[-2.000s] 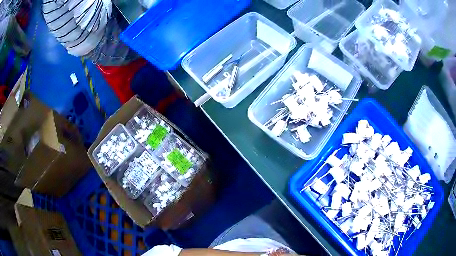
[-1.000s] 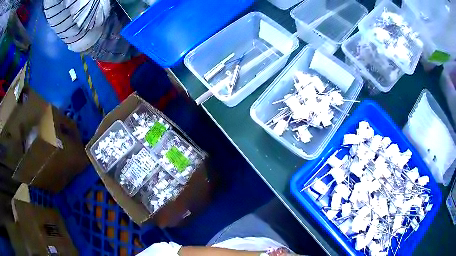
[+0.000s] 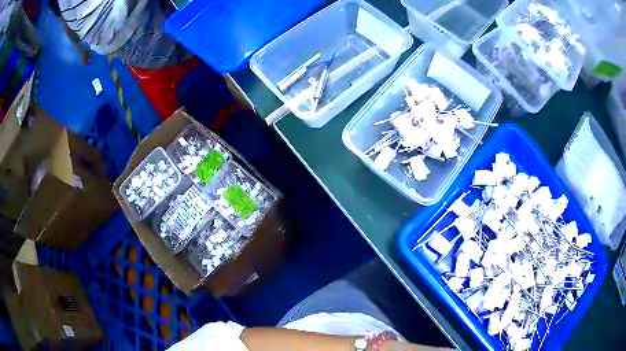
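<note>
The blue parts tray lies at the right on the dark green bench, heaped with white-tagged metal pins. A frosted plastic box beside it holds a smaller heap of the same pins, some rods poking over its rim. A bare forearm with a watch or bracelet at the wrist lies along the bottom edge, pointing right. The hand beyond that wrist is cut off by the frame's edge. The other hand is not in view. Whatever the hands hold is hidden.
Another frosted box holds a few thin metal items. A blue lid or tray and more clear boxes stand behind. A carton of packed parts is at lower left, with open cartons beyond. A person in striped clothing is at top left.
The view has shifted slightly, so bench and cartons sit higher in the picture. More of the forearm and wrist shows at the bottom. The boxes and tray look unchanged.
</note>
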